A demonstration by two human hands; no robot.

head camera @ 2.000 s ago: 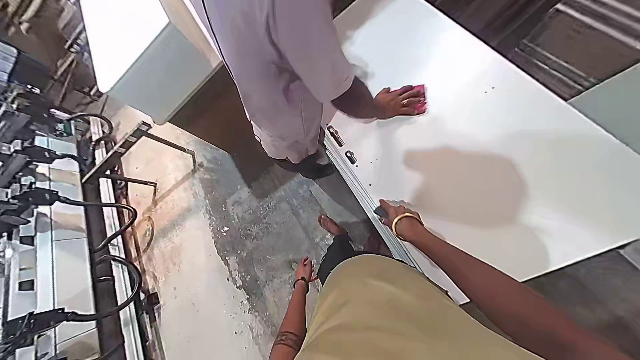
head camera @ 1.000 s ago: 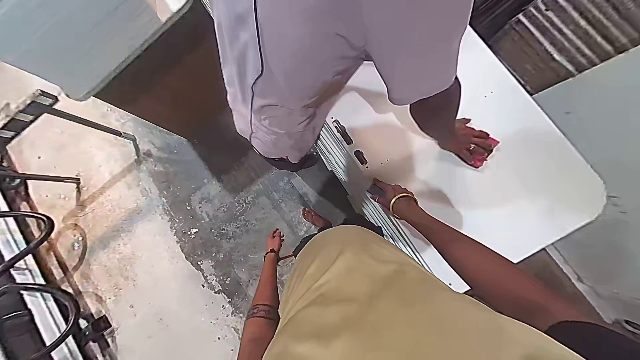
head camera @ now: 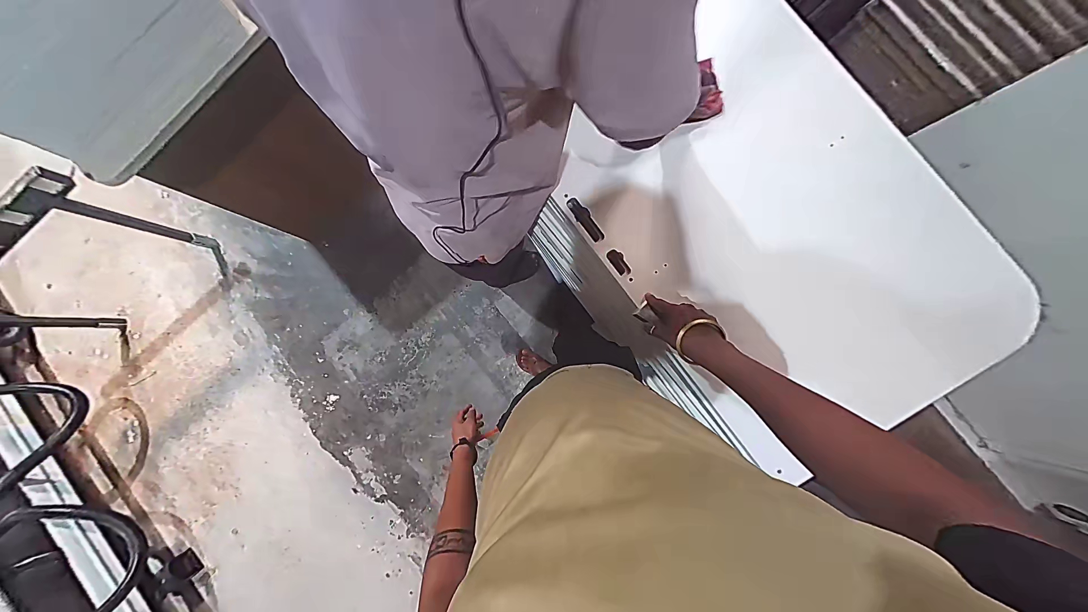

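Note:
My right hand (head camera: 676,323), with a gold-coloured bangle at the wrist, rests at the near edge of a large white panel (head camera: 850,280). Between its fingers and thumb is a small greyish piece whose kind I cannot tell. Just above that hand, two dark slots (head camera: 585,219) are cut in the panel near its edge. Grooved metal strips run along the edge below. My left hand (head camera: 467,423) hangs low at my left side over the concrete floor, fingers loosely curled, with a dark band at the wrist; whether it holds anything I cannot tell.
A co-worker in a light shirt (head camera: 527,102) leans over the panel, beside a red cloth (head camera: 707,92). Another pale panel (head camera: 119,76) is at upper left. Metal arms (head camera: 136,217) and black cables (head camera: 76,527) stand at the left. Corrugated material (head camera: 960,51) lies at upper right.
The view has shifted closer to the co-worker, whose wiping hand is now hidden behind the body and sleeve. My right hand stays at the panel's edge and my left hand still hangs down.

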